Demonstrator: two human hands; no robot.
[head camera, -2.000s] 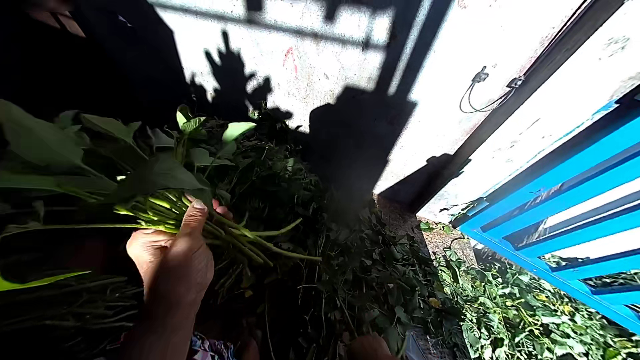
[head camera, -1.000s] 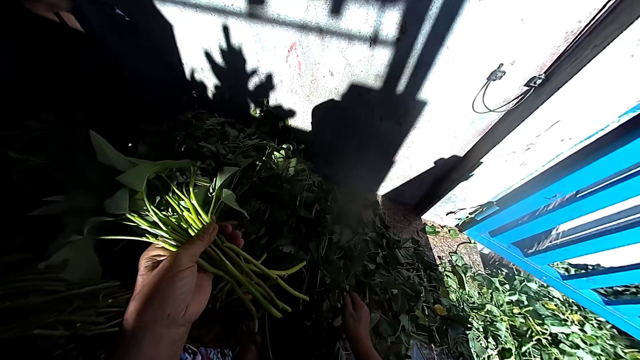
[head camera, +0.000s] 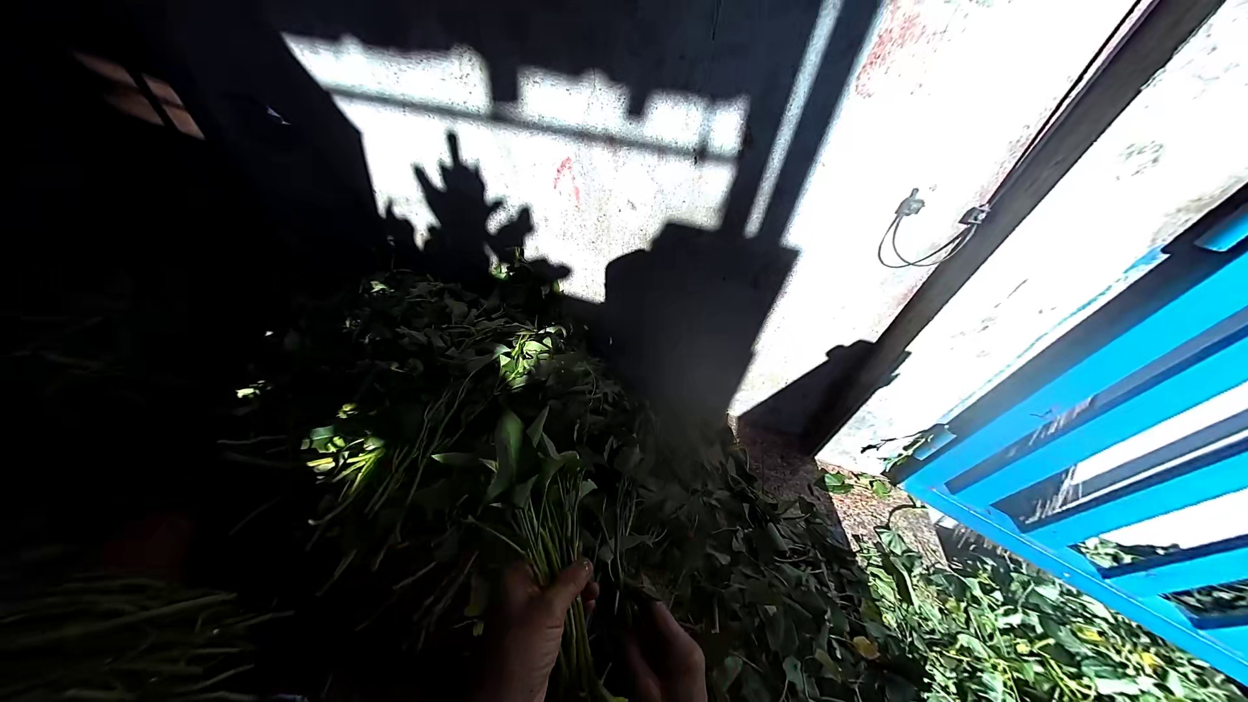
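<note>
My left hand (head camera: 536, 619) is closed around a bunch of leafy green stems (head camera: 548, 517), leaves pointing up and stem ends hanging below the fist. Close on its right, low in the view, is my right hand (head camera: 668, 653), with bent fingers near some thin stems; shadow hides whether it grips any. Behind both hands lies a large heap of leafy greens (head camera: 458, 341), mostly in shade, with a few sunlit patches.
A whitewashed wall (head camera: 604, 195) with hard shadows stands behind the heap. A dark post (head camera: 975, 234) and a cable (head camera: 907, 255) are at right, beside a blue slatted metal gate (head camera: 1092, 439). Sunlit greens (head camera: 1024, 624) lie under the gate. Cut stems (head camera: 127, 634) lie at lower left.
My left hand has moved right and down with its bunch, out of the sunlight into shade. My right hand has come beside it from farther right.
</note>
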